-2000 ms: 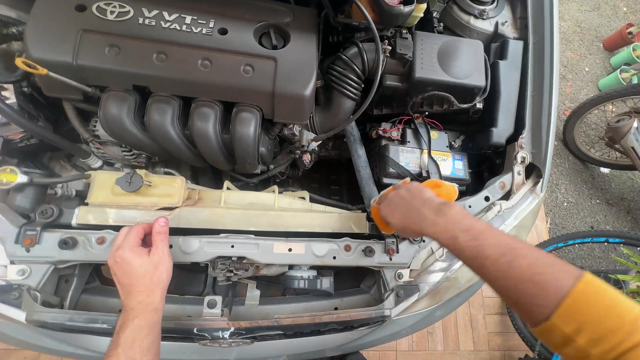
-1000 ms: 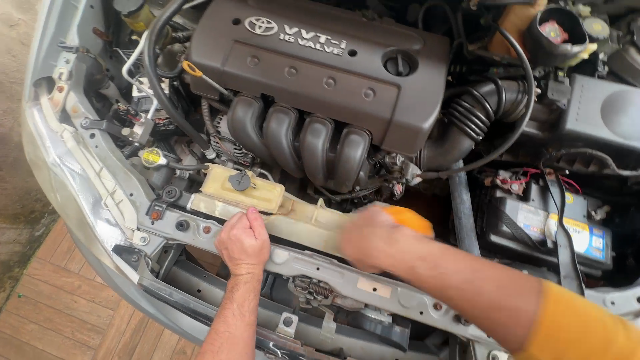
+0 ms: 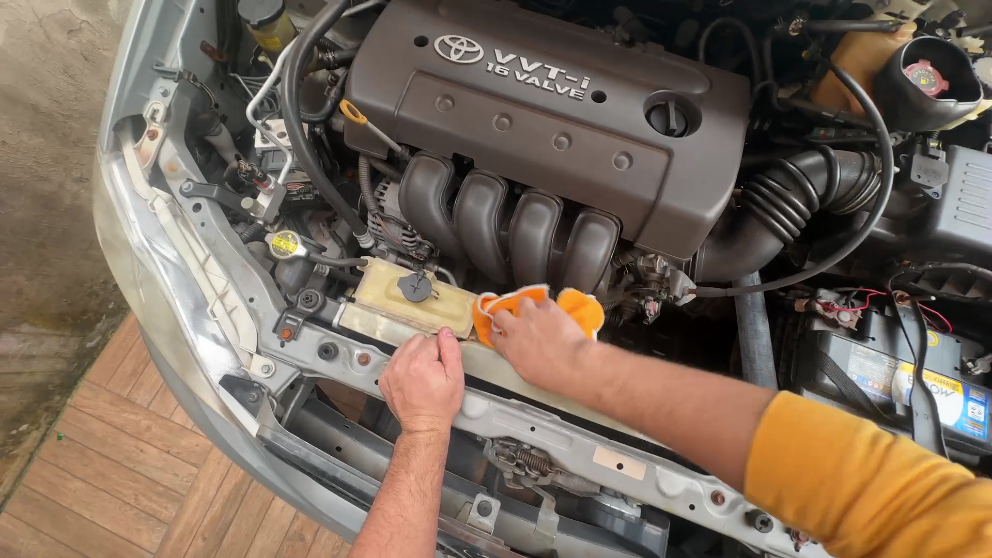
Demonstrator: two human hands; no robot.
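Observation:
My right hand [image 3: 539, 341] presses an orange cloth with a white edge [image 3: 581, 311] onto the pale plastic radiator top, just right of the cream coolant reservoir [image 3: 418, 306] with its black cap [image 3: 415, 287]. My left hand [image 3: 424, 380] rests with curled fingers on the grey metal radiator support [image 3: 496, 415], its thumb near the reservoir's front edge; whether it grips the support is hidden. Behind both hands lie the black intake runners [image 3: 535, 232] and the Toyota engine cover [image 3: 542, 116].
A yellow-ringed dipstick [image 3: 353, 113] and a radiator cap [image 3: 284, 244] are at the left. The hood latch [image 3: 527, 461] sits below my right forearm. At the right are the battery [image 3: 876, 372], a ribbed intake hose [image 3: 790, 194] and a black cable [image 3: 876, 194].
My right hand has moved left with the orange cloth along the radiator top, from its right end near the battery to beside the reservoir. The view has shifted left and tilted.

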